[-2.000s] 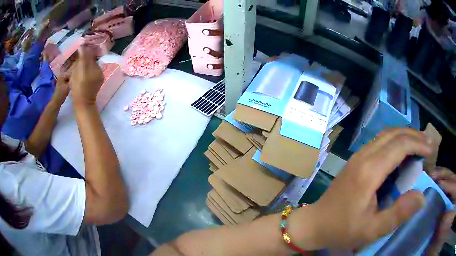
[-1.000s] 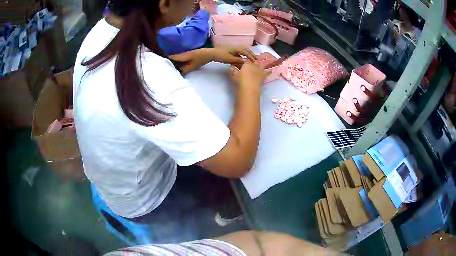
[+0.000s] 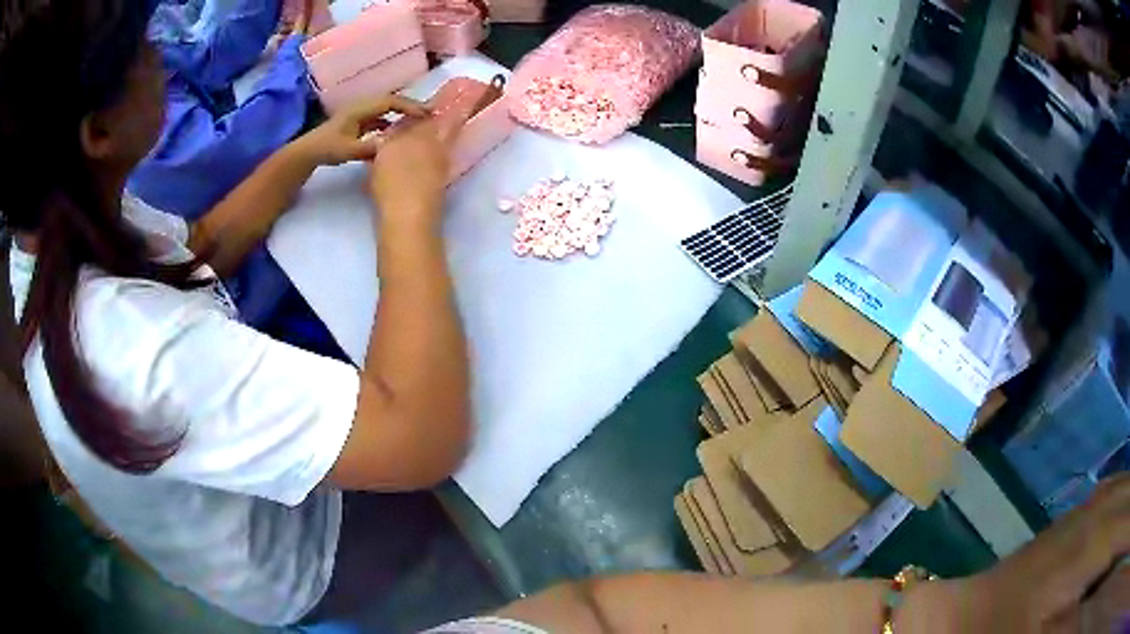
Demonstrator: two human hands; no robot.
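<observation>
My left hand (image 3: 1068, 572) is at the lower right, cut off by the picture's edge and blurred, with a bracelet on the wrist; whether it holds anything is hidden. My right hand is out of the picture. A fanned pile of carton blanks (image 3: 803, 477) lies on the green bench up and left of my hand, brown flaps sticking out to the left. Its top blanks show light blue and white printed faces (image 3: 895, 258). A blue carton (image 3: 1076, 427) stands above my hand at the right edge, on the far side of the pile.
A painted metal post (image 3: 855, 136) rises behind the pile, beside a grid sheet (image 3: 741, 235). A neighbour (image 3: 186, 359) handles a pink basket at left. Pink parts (image 3: 560, 218) lie on the white sheet (image 3: 545, 359), near a bag of them (image 3: 601, 74) and stacked pink baskets (image 3: 758, 93).
The view swung left, then partly back right. Two seconds ago my left hand was on a blue carton at lower right; now it is mostly out of the picture. The pile looks unchanged.
</observation>
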